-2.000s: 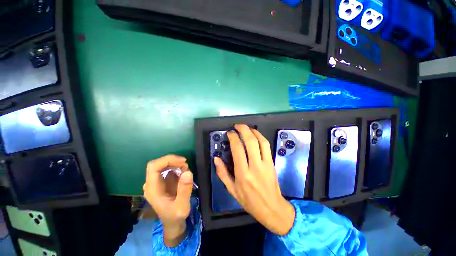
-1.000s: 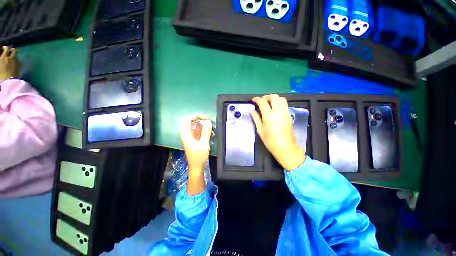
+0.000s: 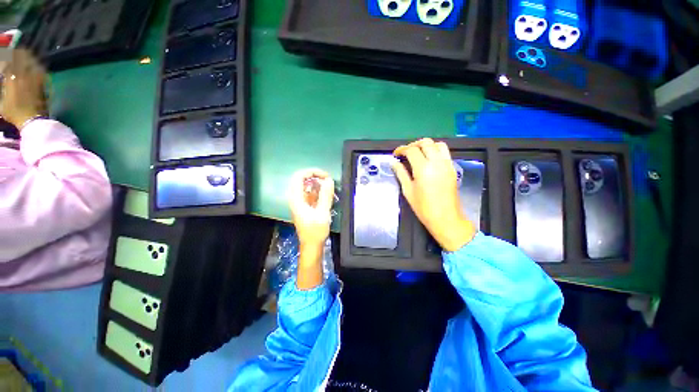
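Observation:
A black foam tray (image 3: 490, 145) holds four phone back covers in a row, camera ends away from me. The leftmost phone back cover (image 3: 376, 210) is bright silver. My right hand (image 3: 435, 191) is over the tray between the first and second covers, fingertips bent near the leftmost cover's camera end; whether it holds anything is hidden. It partly covers the second phone back cover (image 3: 473, 187). My left hand (image 3: 311, 207) is left of the tray, fingers curled around a small clear crumpled film (image 3: 311, 186).
Another foam tray (image 3: 241, 115) of dark covers stands left. Stacked trays hold pale green covers (image 3: 140, 255) below it. A person's pink sleeve (image 3: 57, 207) is far left. Black trays with blue camera die-cuts (image 3: 530, 29) stand behind, near a blue film sheet (image 3: 536, 122).
My right hand has moved off the leftmost cover's camera area to its right side. My left hand still has the film. The view has shifted, showing more of the left side.

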